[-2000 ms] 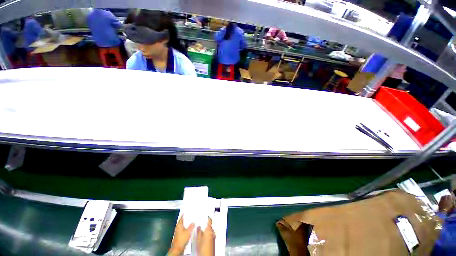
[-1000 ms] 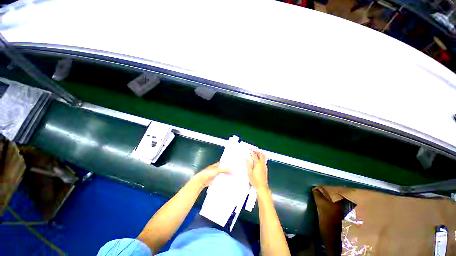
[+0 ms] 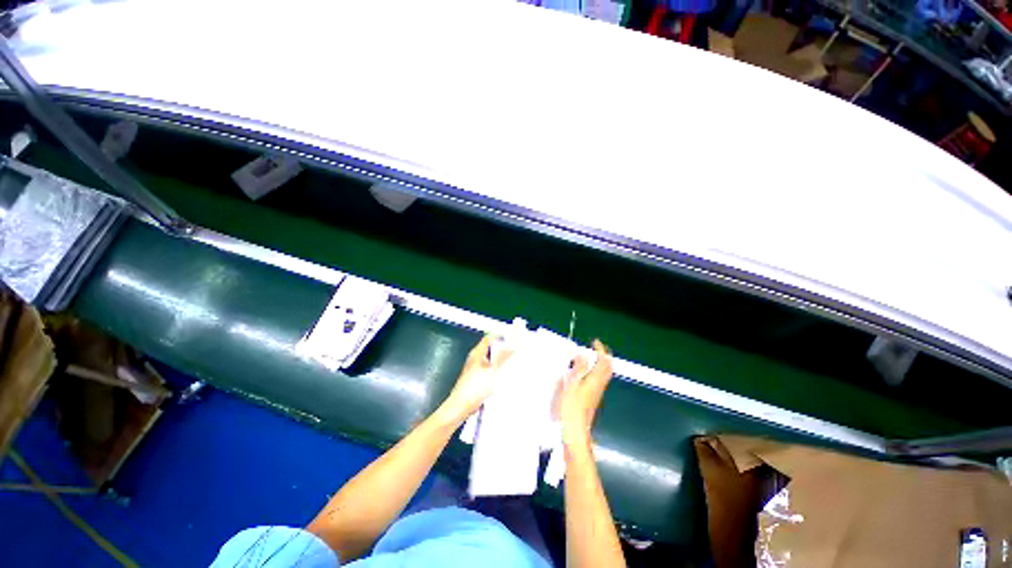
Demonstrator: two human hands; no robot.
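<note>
A white paperboard blank (image 3: 514, 427) lies lengthwise in front of me, over the green bench ledge. My left hand (image 3: 479, 375) holds its left edge near the far end. My right hand (image 3: 584, 383) is at its right side near the far end, fingers bent; the grip is partly hidden. More white board (image 3: 554, 464) shows beneath, at the right. A smaller white pile with dark marks (image 3: 348, 324) lies on the ledge to the left.
A big brown kraft-covered carton (image 3: 877, 505) is at the right. A plastic-wrapped stack (image 3: 56, 239) lies far left, above an open brown carton (image 3: 105, 405). Pale small trays (image 3: 266, 174) sit on the recessed green belt (image 3: 466, 261). A long white shelf (image 3: 533, 133) spans above.
The view has tipped down since the first frame. Since the second, my left hand has moved to the blank's far left edge and the blank has turned straighter. The trays have shifted left.
</note>
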